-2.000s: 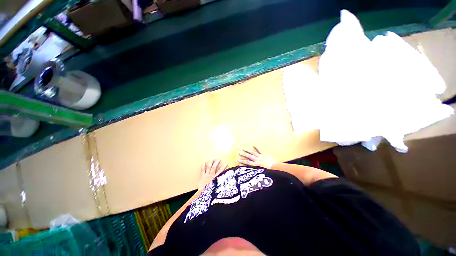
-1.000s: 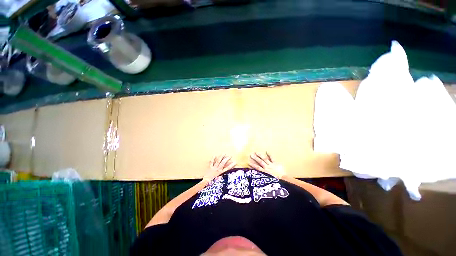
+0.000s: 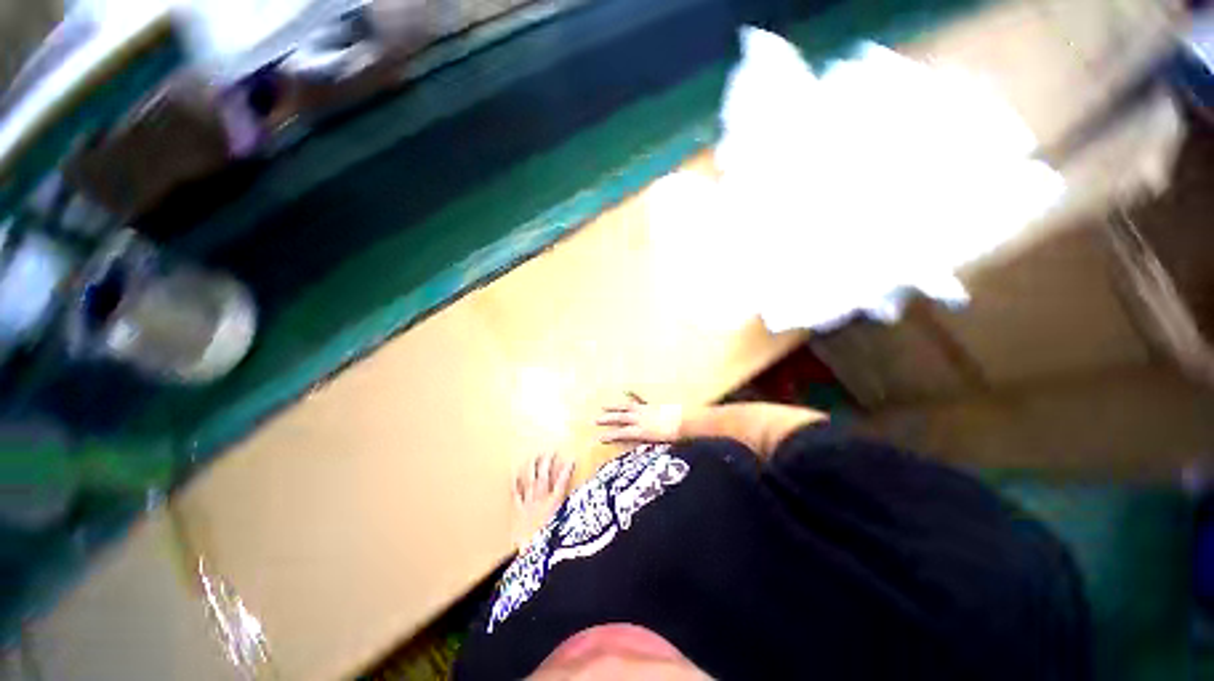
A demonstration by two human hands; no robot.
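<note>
My left hand (image 3: 539, 495) lies at the near edge of the cardboard bench cover (image 3: 400, 466), fingers spread and empty. My right hand (image 3: 642, 420) rests on the cardboard close beside it, also with fingers apart and nothing in it. The two hands do not touch. A large, overexposed white bag stack (image 3: 865, 186) with ragged edges lies on the bench to the upper right, away from both hands. The picture is blurred.
A clear appliance unit (image 3: 187, 323) with a white end lies on the dark green conveyor belt (image 3: 360, 200) at the left. Glossy tape (image 3: 229, 615) crosses the cardboard at lower left. Brown cartons (image 3: 985, 333) stand at the right. A blurred green bar is at far left.
The view has swung, so the bench now slants steeply up to the right and the bag stack shows nearer the middle. Both hands stay resting on the bench edge, empty.
</note>
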